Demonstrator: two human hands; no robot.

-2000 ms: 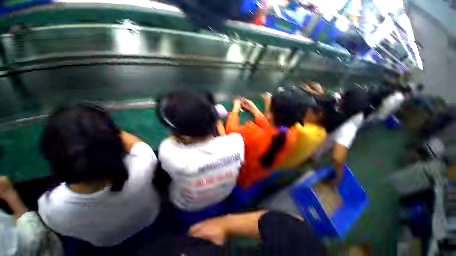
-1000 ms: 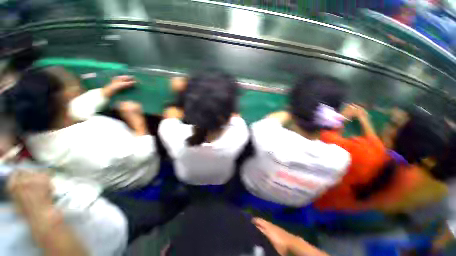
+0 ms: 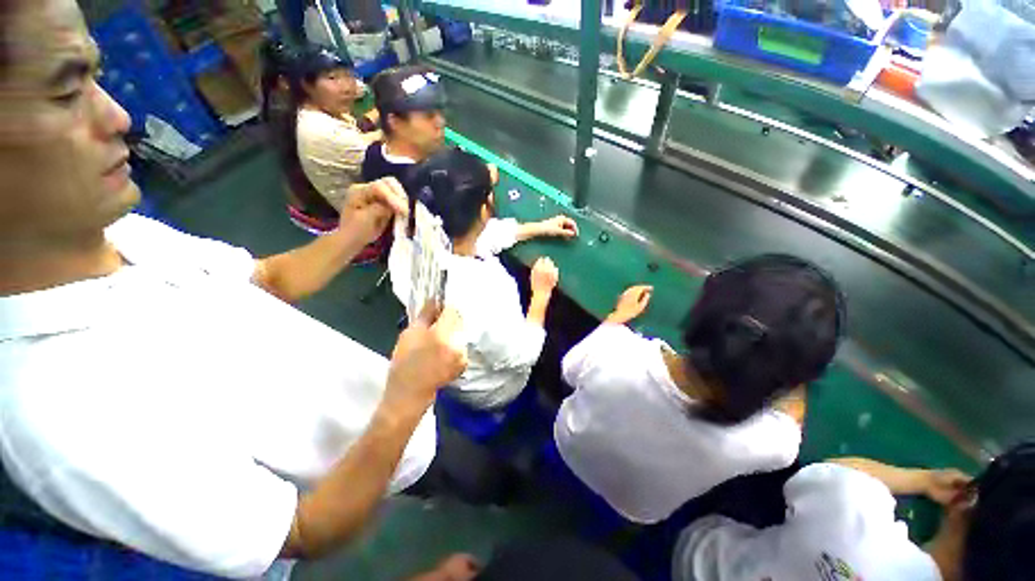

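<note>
My left hand (image 3: 452, 569) shows only as a small blurred patch of skin at the bottom edge, left of my dark clothing; its fingers and anything in it cannot be made out. My right hand is out of the picture. Nearest in front, a standing person in a white shirt holds a thin, pale, striped sheet or bundle (image 3: 429, 263) upright between both hands; its exact type is unclear. Small pale and dark parts (image 3: 604, 236) lie scattered on the green bench edge (image 3: 670, 289) in front of seated workers.
Seated people in light tops line the bench, and the standing person (image 3: 170, 397) is close at left. A dark conveyor (image 3: 726, 187) runs beyond. A green post (image 3: 587, 102) and shelf with a blue bin (image 3: 794, 43) stand above. Blue crates (image 3: 148, 68) are at back left.
The view has swung left along the line. The standing person and the held sheet are now in view. The blue tote and orange-clad worker have left view, as has my right hand.
</note>
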